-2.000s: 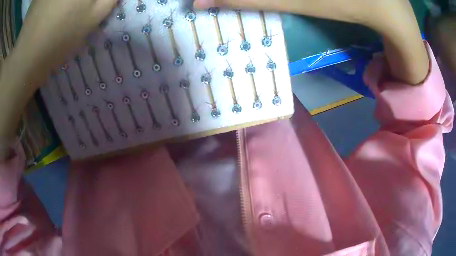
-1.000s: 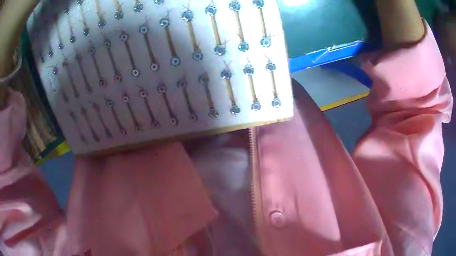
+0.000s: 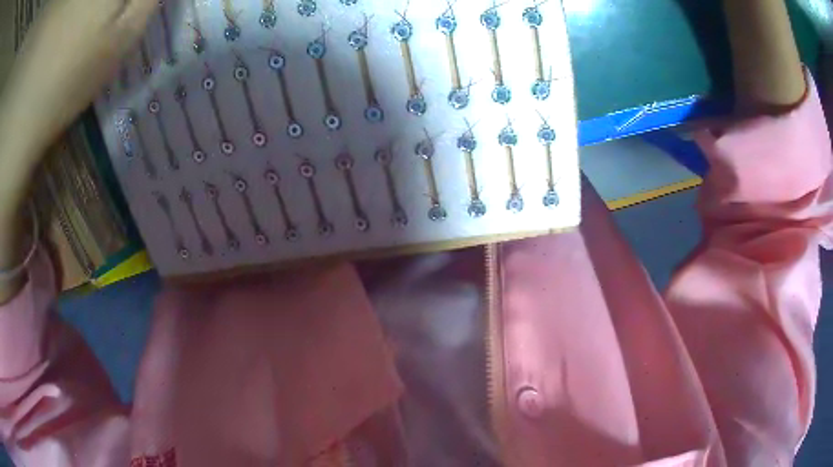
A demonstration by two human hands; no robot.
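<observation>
A white board (image 3: 365, 239) with a tan front edge lies in front of me, slightly tilted in view. Rows of thin two-ended parts (image 3: 408, 67) with round metallic ends and fine dark leads lie on it. My left hand (image 3: 100, 32) is at the board's upper left corner, blurred and cut off by the top edge; its fingertips are hardly visible, so whether it holds anything is hidden. My right hand is out of the picture; only the right forearm (image 3: 763, 46) shows at the upper right.
Brown stacked sheets (image 3: 68, 205) stand left of the board, with a yellow strip (image 3: 123, 268) below. At right are a green surface (image 3: 639, 55), a blue edge (image 3: 639, 121) and a yellow edge (image 3: 653, 193). My pink jacket (image 3: 548, 319) touches the board's front side.
The board sits further right in view than before. My left hand is back in view at the upper left. My right hand, partly visible two seconds ago, has left the picture.
</observation>
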